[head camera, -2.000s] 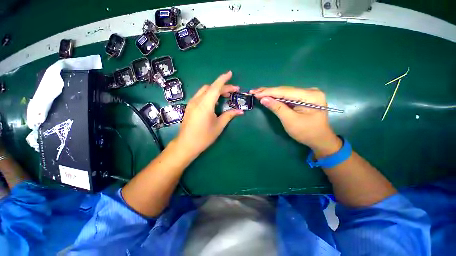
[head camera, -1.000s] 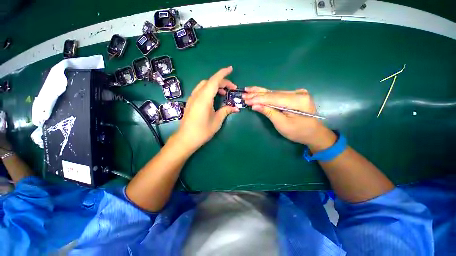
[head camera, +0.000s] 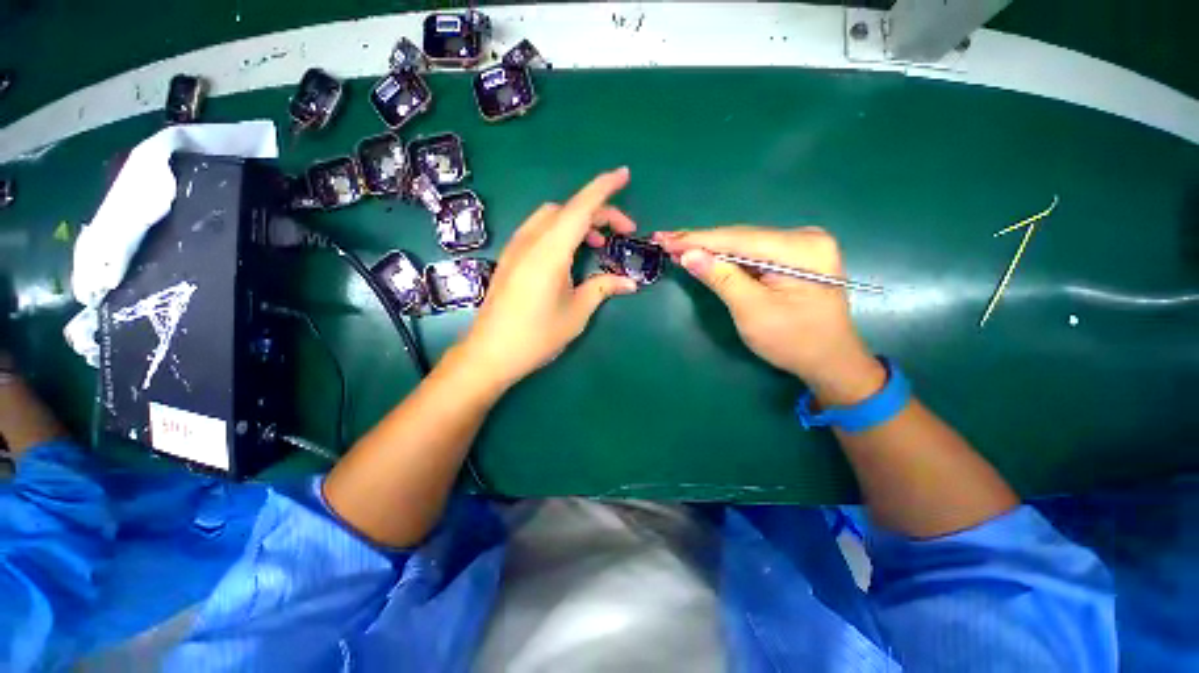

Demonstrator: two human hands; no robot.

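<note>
My left hand (head camera: 533, 296) grips a small dark square watch case (head camera: 634, 259) by its left side, between thumb and fingers, above the green mat. My right hand (head camera: 776, 296) holds a thin silver tool (head camera: 802, 274) like a pen, its rear end pointing right. The fingertips of my right hand are at the case's right edge. The tool's tip is hidden or too small to tell. A blue strap (head camera: 861, 401) is around my right wrist.
Several similar cases (head camera: 460, 220) lie at upper left. A black box (head camera: 171, 329) with a white cloth (head camera: 125, 230) on it and a black cable (head camera: 395, 316) stands left. Yellow-green thin sticks (head camera: 1009, 272) lie right. A white rail (head camera: 736, 36) runs behind. A neighbour's arm (head camera: 26, 414) shows far left.
Since one second ago, my right fingers have drawn back slightly from over the case to its right edge, and the case is tilted differently. The view has shifted slightly.
</note>
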